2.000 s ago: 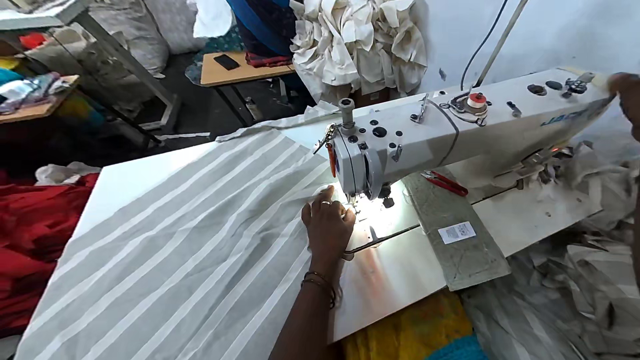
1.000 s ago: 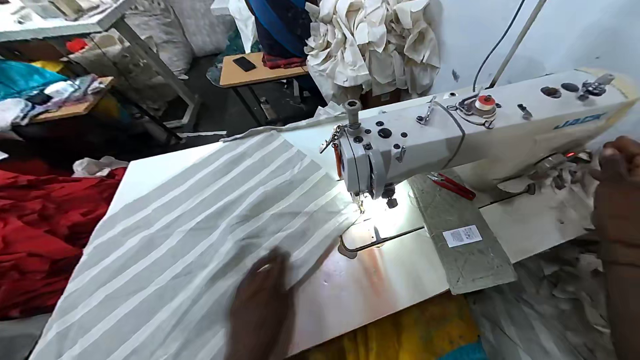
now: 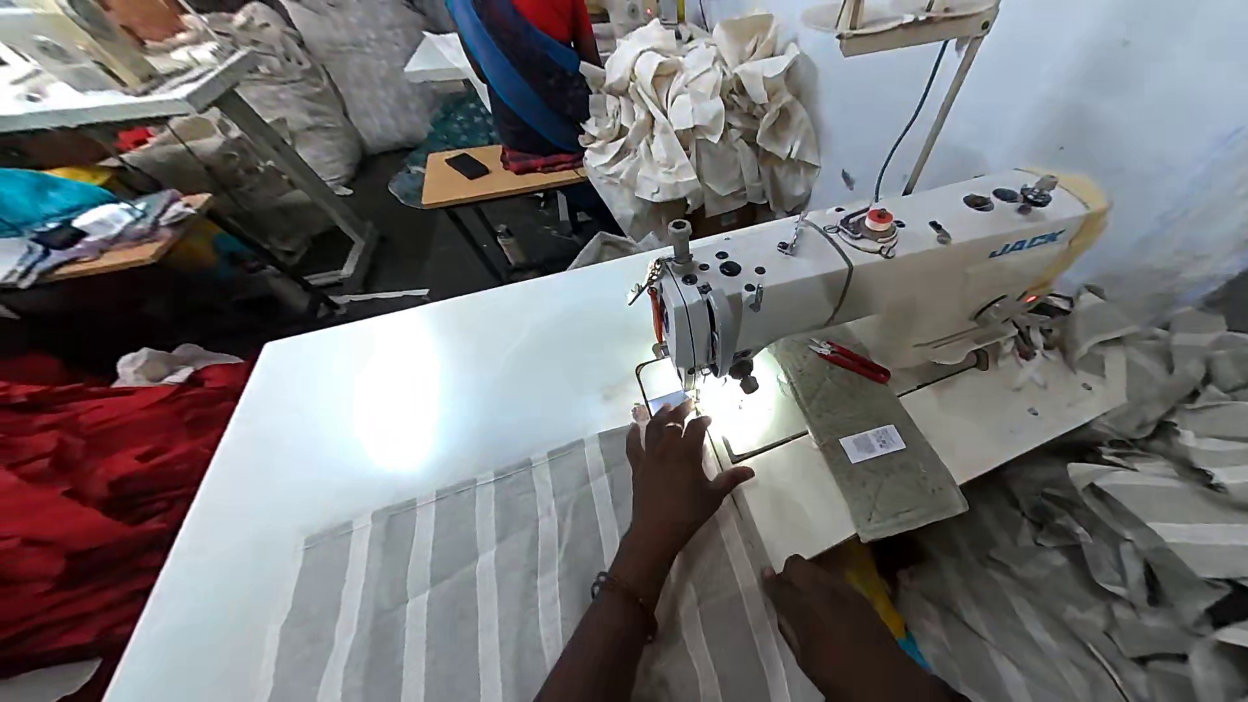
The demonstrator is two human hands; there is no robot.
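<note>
Grey and white striped fabric (image 3: 478,556) lies on the white sewing table. A white Jack sewing machine (image 3: 877,273) stands over it, its lamp lit at the needle. My left hand (image 3: 676,473), wearing a ring and a bracelet, rests with spread fingers on the fabric's corner just in front of the presser foot. Near the table's front edge, my right hand (image 3: 829,614) has its fingertips at the fabric's right edge, the fingers bent. Whether it pinches the cloth cannot be made out.
Red-handled thread snips (image 3: 848,361) lie by a grey-green pad (image 3: 902,487) with a label. More striped fabric (image 3: 1150,526) is heaped at the right, red cloth (image 3: 88,507) at the left. Beyond the table are a wooden stool (image 3: 439,185) with a phone, and a person (image 3: 536,78).
The fabric has been turned and drawn toward the front, baring the table behind it. My left hand is back near the needle. From the machine's right end, my right hand has come to the fabric's edge.
</note>
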